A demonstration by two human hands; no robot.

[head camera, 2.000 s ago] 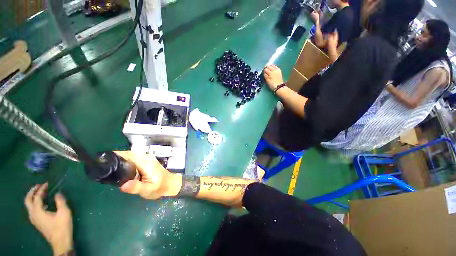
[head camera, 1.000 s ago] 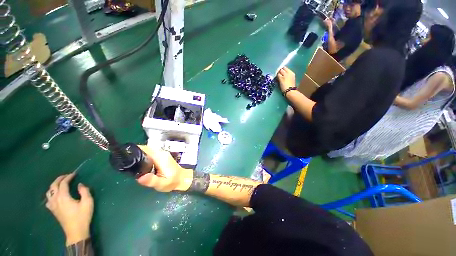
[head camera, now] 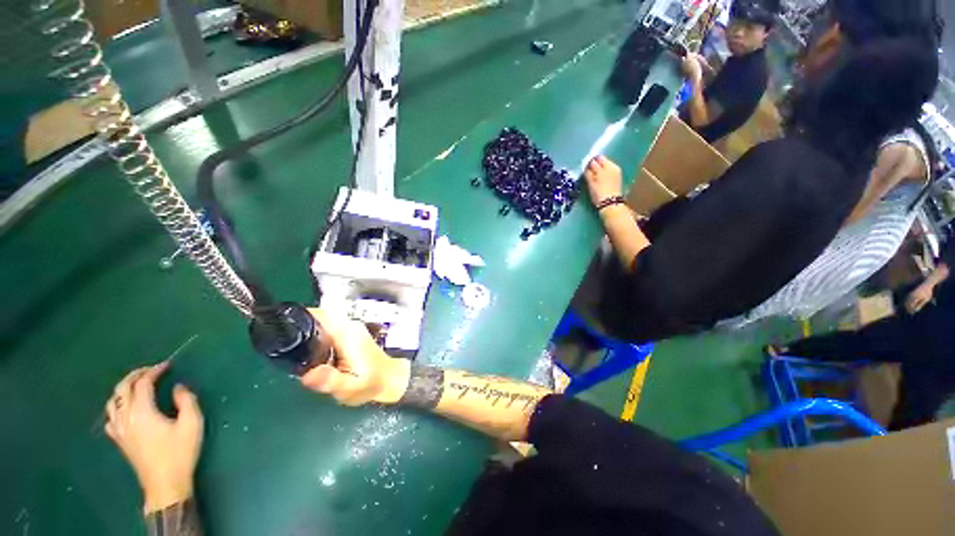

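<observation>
My right hand (head camera: pixel 361 361) is closed around the black electric screwdriver (head camera: pixel 281 333), which hangs from a silvery coiled spring (head camera: pixel 157 178) with a black cable. The screwdriver's tip is hidden. My left hand (head camera: pixel 159 431) is low on the left over the green bench, back up, fingers curled. A thin pale line (head camera: pixel 182 350) sticks out at its fingertips; whether the hand holds a unit under the fingers is hidden. The white screw feeder (head camera: pixel 374 281) stands just beyond my right hand.
White scrap (head camera: pixel 454 259) and a white disc (head camera: pixel 475 296) lie right of the feeder. A white post (head camera: pixel 377 115) rises behind it. A heap of black parts (head camera: pixel 527 180) lies near a neighbour's hand (head camera: pixel 604 180). A small blue item is partly behind the spring.
The view has shifted, so the bench things appear further right. Both hands keep about the same place beside the feeder. The screwdriver stays in my right hand.
</observation>
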